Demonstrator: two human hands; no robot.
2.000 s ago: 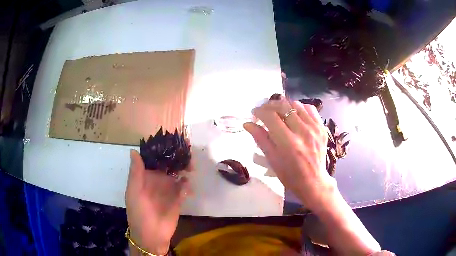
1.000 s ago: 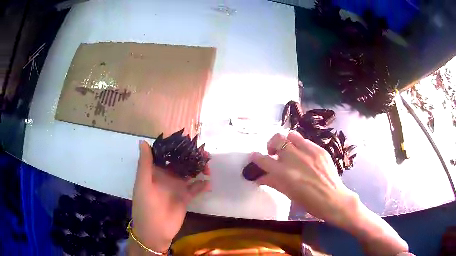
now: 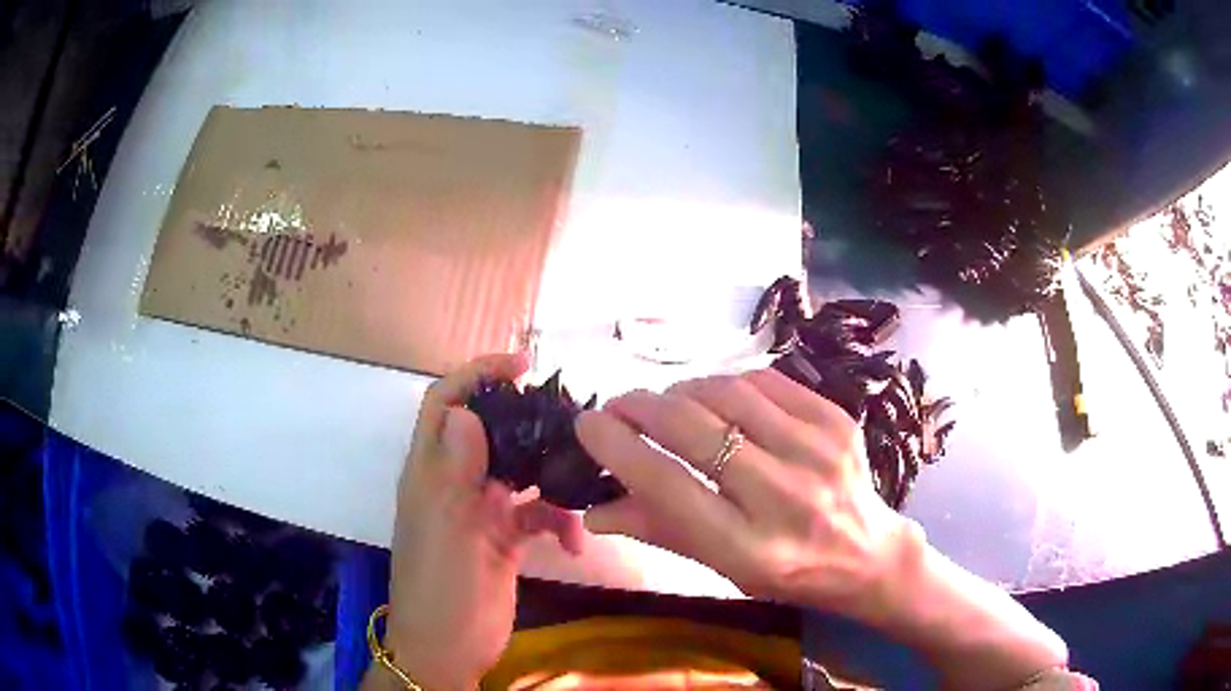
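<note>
A black, spiky flower head [image 3: 537, 439] is held above the front of the white board [image 3: 675, 149]. My left hand [image 3: 466, 506] wraps around its left side and underside. My right hand [image 3: 756, 493], with a ring on one finger, has its thumb and fingertips at the flower head's right side. The fingertips hide whether a petal piece is between them. A pile of glossy black petal pieces [image 3: 864, 358] lies just beyond my right hand, partly covered by it.
A stained cardboard sheet [image 3: 392, 230] lies on the board at left. A large dark heap [image 3: 945, 203] is at far right, with a yellow and black knife [image 3: 1064, 365] beside it. A blue crate at lower left holds black balls [image 3: 236, 594]. A bright open tray [image 3: 1174, 257] is at the right edge.
My right hand picked up the loose dark piece from the board and moved left to the flower head. My left hand shifted slightly right and its fingers closed around the flower head.
</note>
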